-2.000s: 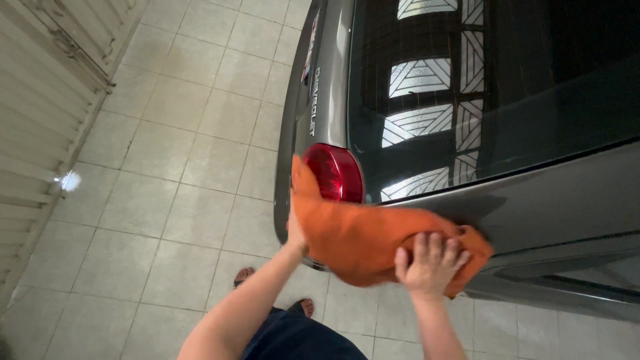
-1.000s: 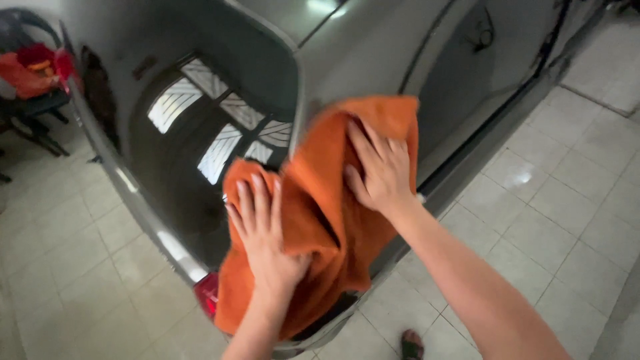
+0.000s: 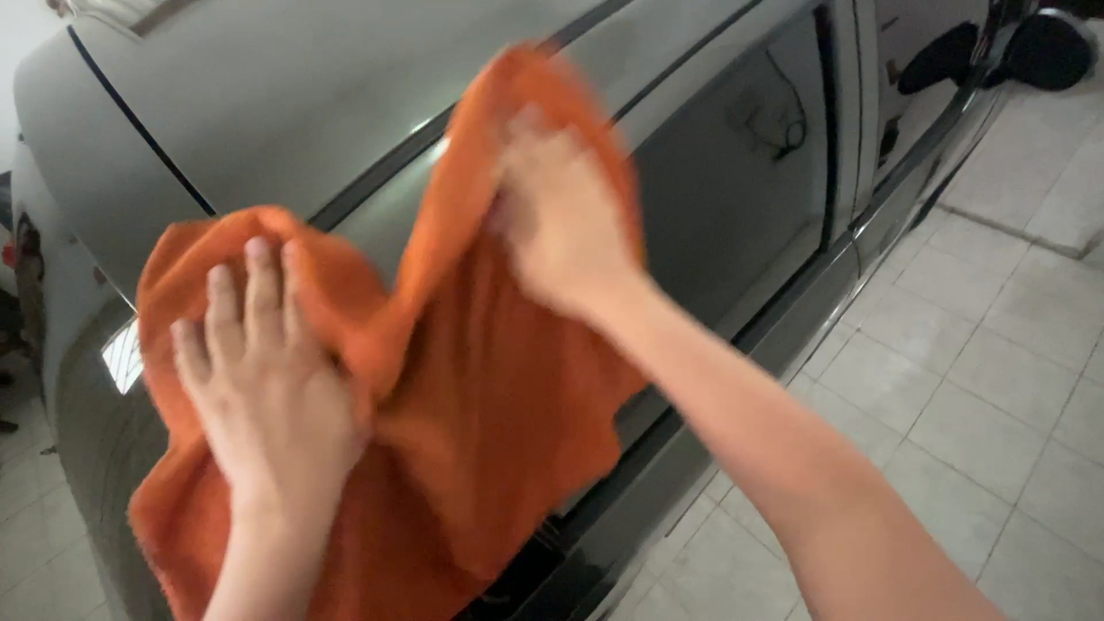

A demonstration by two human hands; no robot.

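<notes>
An orange cloth (image 3: pixel 483 414) lies in folds over the rear side and roof edge of a grey car (image 3: pixel 345 95). My left hand (image 3: pixel 267 379) rests on the cloth's left part with its fingers spread a little, near the rear window. Further right and higher up, my right hand (image 3: pixel 561 207) is on the cloth beside the roof edge; it is blurred, and its fingertips are partly lost in the folds, so its grip cannot be told. The dark side window (image 3: pixel 733 172) shows just right of that hand.
A side mirror (image 3: pixel 1048 47) juts out at the upper right. Pale floor tiles (image 3: pixel 975 362) run along the car's right side, and more tiles show at the lower left. Light reflects in the rear window (image 3: pixel 90 414).
Both hands and the orange cloth have moved from the tail light and rear corner up to the roof edge. The view has swung towards the car's side and roof.
</notes>
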